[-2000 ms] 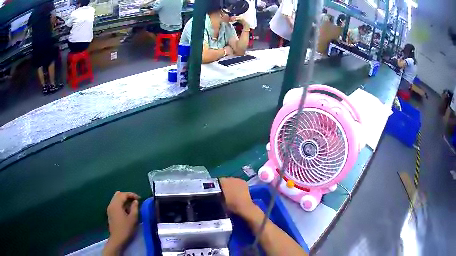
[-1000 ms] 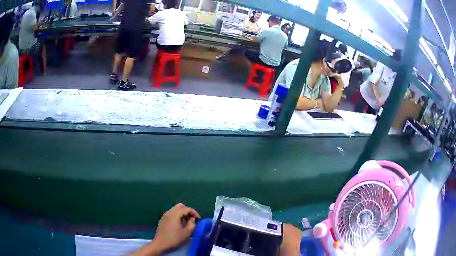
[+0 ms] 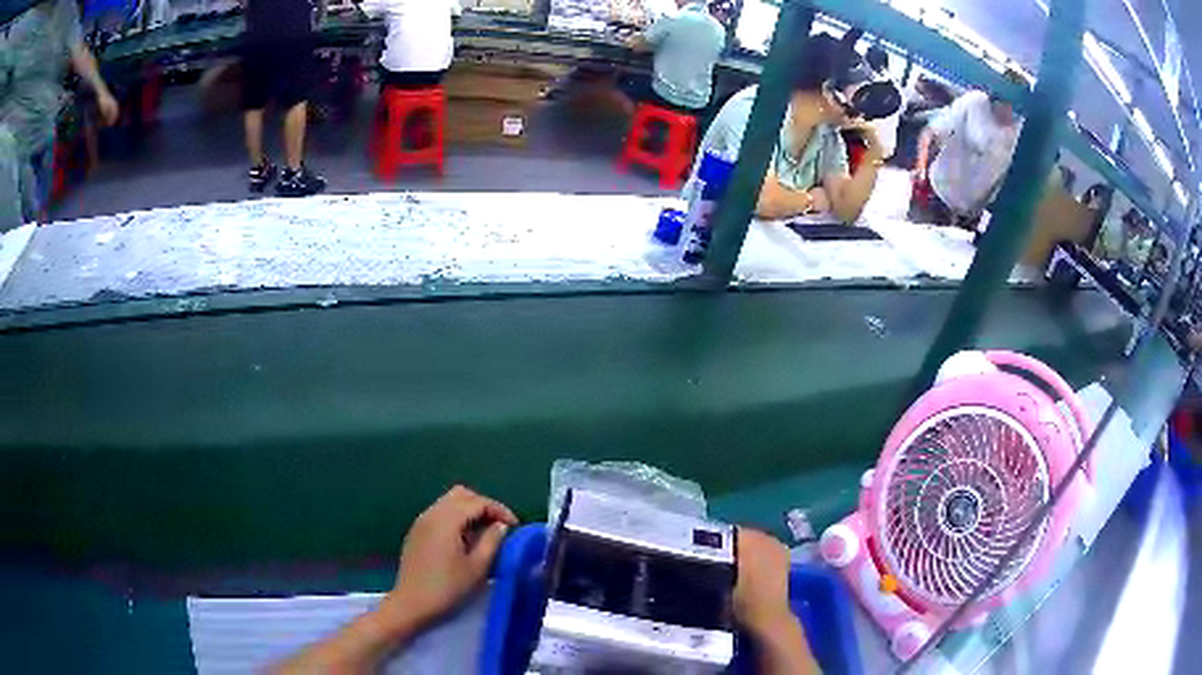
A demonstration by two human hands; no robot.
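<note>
The silver-and-black boxy machine (image 3: 639, 580) sits in the blue plastic tray (image 3: 515, 600), slightly tilted in view, its near end cut off by the bottom edge. A clear crinkled plastic piece (image 3: 630, 483) sticks up at its far end. My right hand (image 3: 762, 580) is against the machine's right side; its fingers are partly hidden behind the machine. My left hand (image 3: 452, 551) is at the tray's left rim with fingers curled; whether it holds anything is unclear.
A pink fan (image 3: 969, 508) stands right of the tray. White foam sheet (image 3: 270, 633) lies left. Beyond the green conveyor (image 3: 396, 382) is a white-covered ledge (image 3: 396, 244) with a blue-capped can (image 3: 705, 205) and a seated person leaning on it. Green posts (image 3: 758, 145) rise there.
The view swung so the machine and fan shifted right, then rose slightly. My hands keep much the same places beside the machine. A person at far left has come further into view.
</note>
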